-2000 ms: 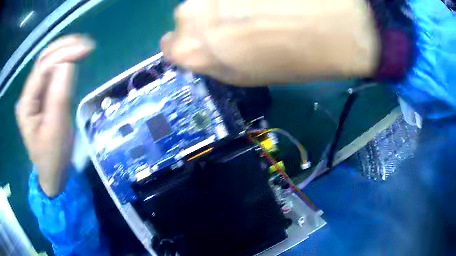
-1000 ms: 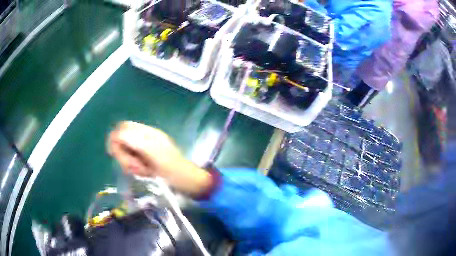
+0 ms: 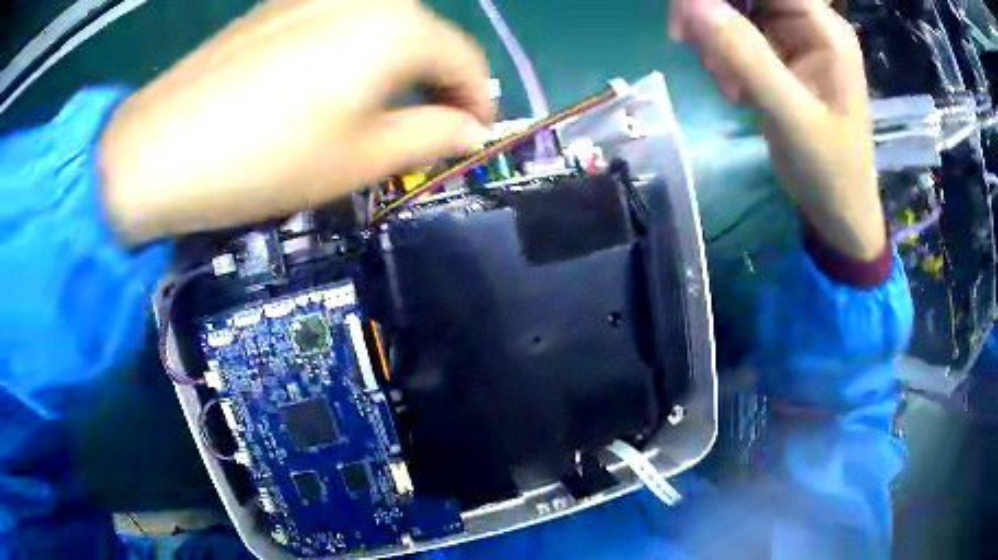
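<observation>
An open white-grey lower housing [image 3: 692, 273] lies in front of me. It holds a blue main board [image 3: 268, 383] at the left and a large flat black cover [image 3: 492, 317]. A red, yellow and brown wire harness [image 3: 547, 123] runs along the far edge, over a row of small parts. My left hand [image 3: 296, 120] is over the housing's far left part, fingertips bent near the harness and a small white piece; a grip is unclear. My right hand [image 3: 804, 104] is raised beyond the far right corner, fingertips cut off by the top edge; its contents are unclear.
A purple-grey cable [image 3: 520, 55] trails from the far side over the green mat [image 3: 602, 38]. A pale flat ribbon cable [image 3: 646, 473] sticks out over the near edge. Dark, glossy, partly wrapped items with a clear edge [image 3: 930, 208] stand at the right.
The view has swung from the waiting units and board trays back to the open housing. The housing is turned compared with the earliest frame, and both hands are in view again.
</observation>
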